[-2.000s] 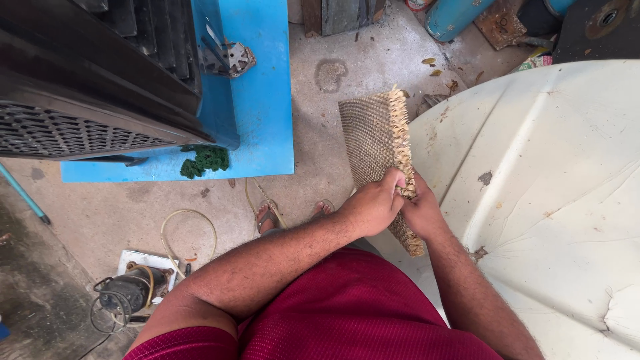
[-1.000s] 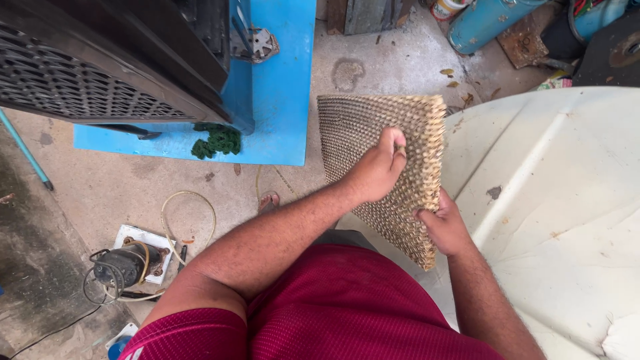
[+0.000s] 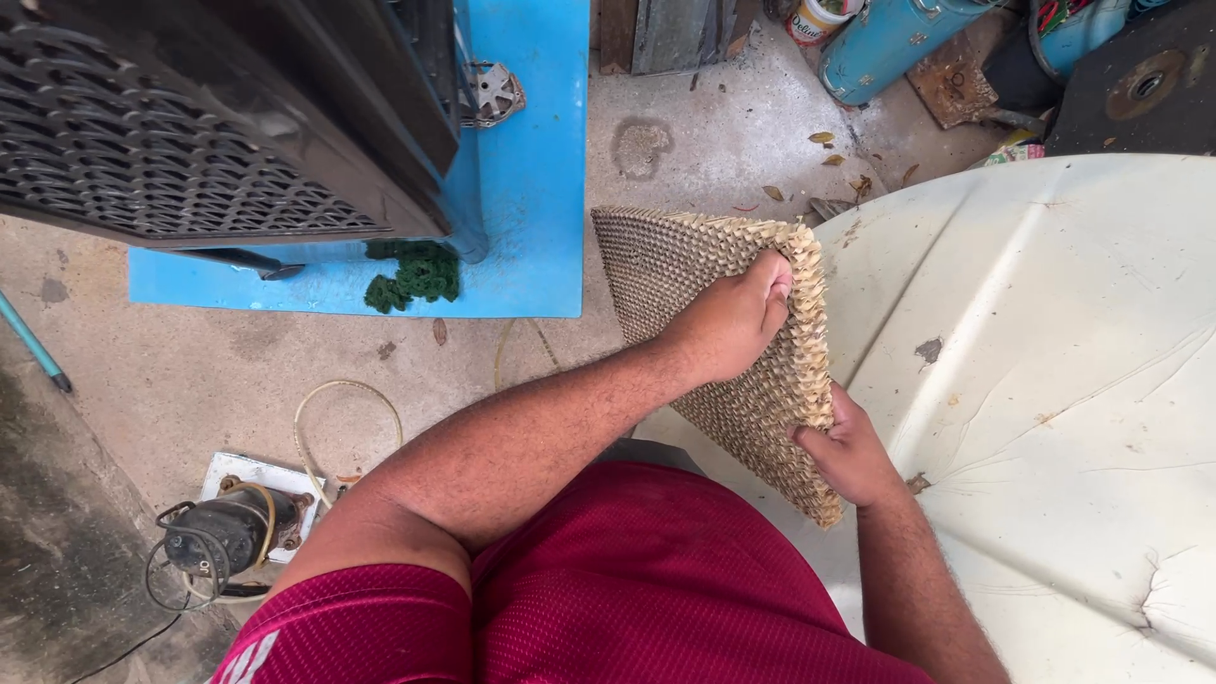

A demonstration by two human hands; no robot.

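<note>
A tan honeycomb evaporative-cooler pad (image 3: 665, 275) is tilted in front of me, its broad face and one thick, frayed edge showing. My left hand (image 3: 736, 318) is curled into a fist against the upper part of the pad, beside that thick edge. Its fingertips are tucked in, and I see nothing between them. Lower down, my right hand (image 3: 845, 451) grips the same edge, thumb on the broad face and the other fingers hidden behind.
To my right spreads a large, cracked off-white surface (image 3: 1045, 380). A dark louvred housing (image 3: 171, 161) stands over a blue sheet (image 3: 532, 190), near green mesh (image 3: 423, 274). A black motor (image 3: 223, 532) with tubing lies lower left. A blue cylinder (image 3: 879, 47) stands at the upper right.
The hands were together at the edge two seconds ago and are now apart. The pad's broad face has turned more into view. Since one second ago my left hand has moved nearer the thick edge.
</note>
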